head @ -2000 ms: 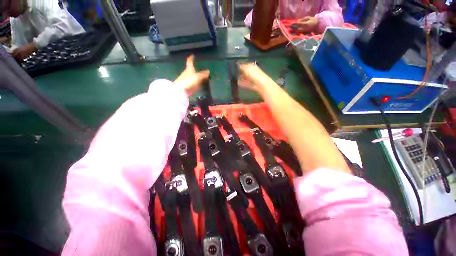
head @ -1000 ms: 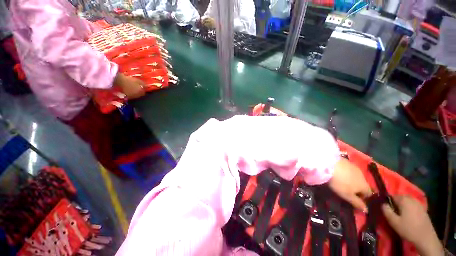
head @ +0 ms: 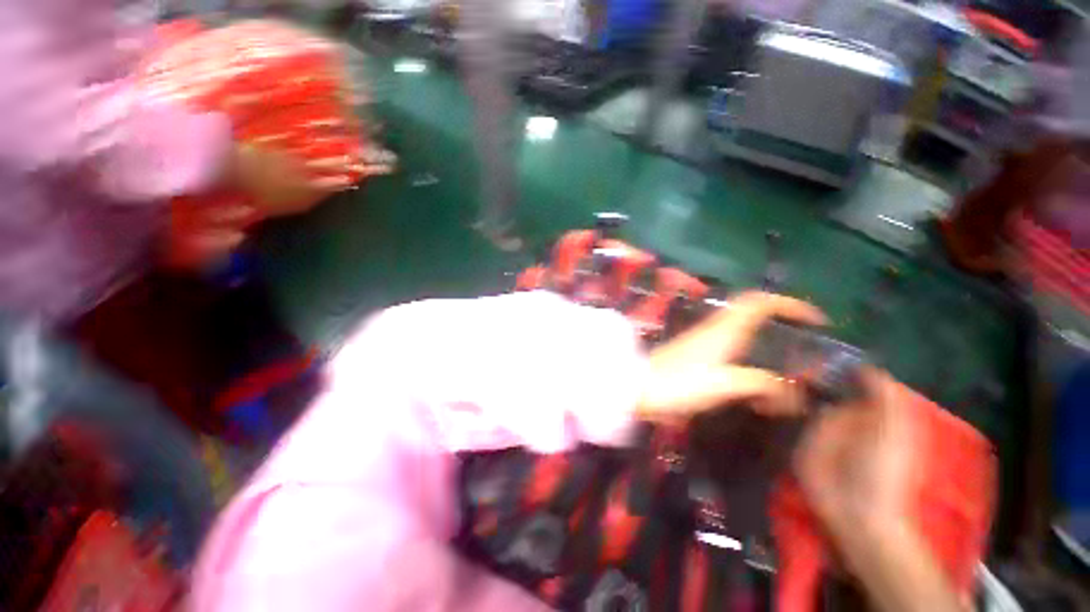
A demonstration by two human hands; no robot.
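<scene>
The picture is strongly blurred. A dark smartwatch (head: 834, 368), with a faint light patch on it, is between my two hands over the red tray (head: 944, 478). My left hand (head: 723, 365) reaches in from the left, its thumb and fingers around the dark watch. My right hand (head: 858, 460) is at the watch's right end, fingers bent against it. How many watches they hold cannot be told. More black-strapped watches (head: 616, 588) lie in the tray below, partly hidden by my left sleeve.
At the left, a person in pink (head: 120, 155) holds a red tray of light strips (head: 269, 102). A metal post (head: 488, 132) stands on the green bench (head: 418, 239). A grey-white box (head: 807, 102) is at the back. More red material (head: 72, 574) is at lower left.
My hands have moved up and slightly left in the picture, now together at a dark watch. The view has shifted a little and blurred. The tray's right part is more exposed.
</scene>
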